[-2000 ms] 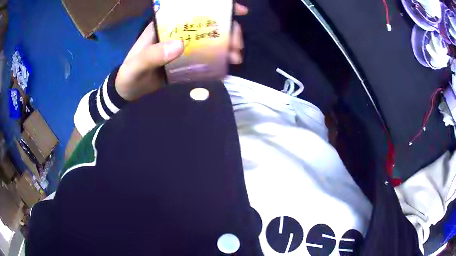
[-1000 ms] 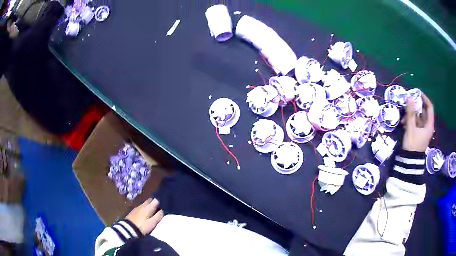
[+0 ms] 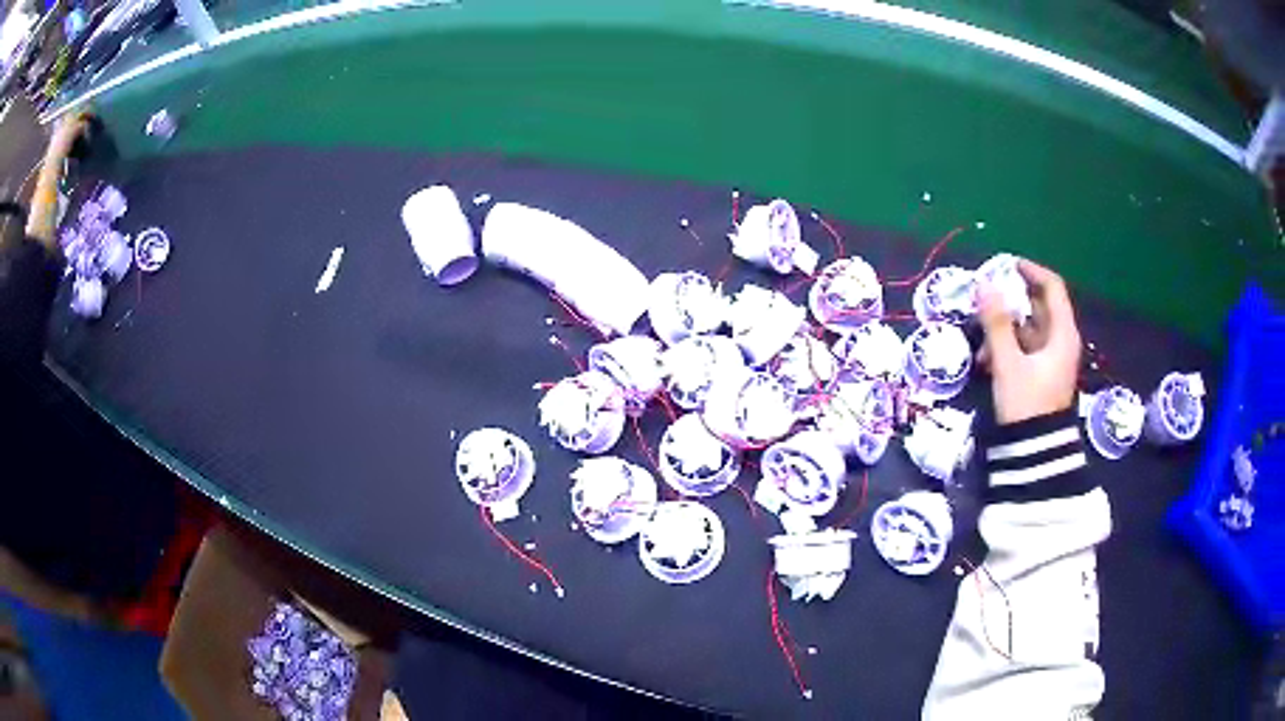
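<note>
My right hand [image 3: 1036, 352] is at the right of the pile, its fingers round a small white-lilac fan unit [image 3: 1002, 286]. Another fan unit [image 3: 943, 295] touches it on the left. Many lilac fan units with white star-like impellers [image 3: 698, 454] lie in a loose pile on the black surface, with thin red leads among them. A curved tube of nested sleeves [image 3: 571, 261] and a plain housing sleeve [image 3: 440, 235] lie behind left. Only a sliver of my left hand [image 3: 393, 707] shows at the bottom edge, so its grip is hidden.
A blue bin [image 3: 1240, 465] stands at the right edge. A cardboard box [image 3: 212, 620] holding many small lilac parts is below the table's front edge. At the far left, another person's arm [image 3: 50, 183] is near a small group of lilac units [image 3: 96, 254]. A green strip [image 3: 564, 99] runs behind.
The view has swung from my lap and the phone to the table, then tilted further up. My right hand stays on the unit at the pile's right. My left hand has almost left the picture.
</note>
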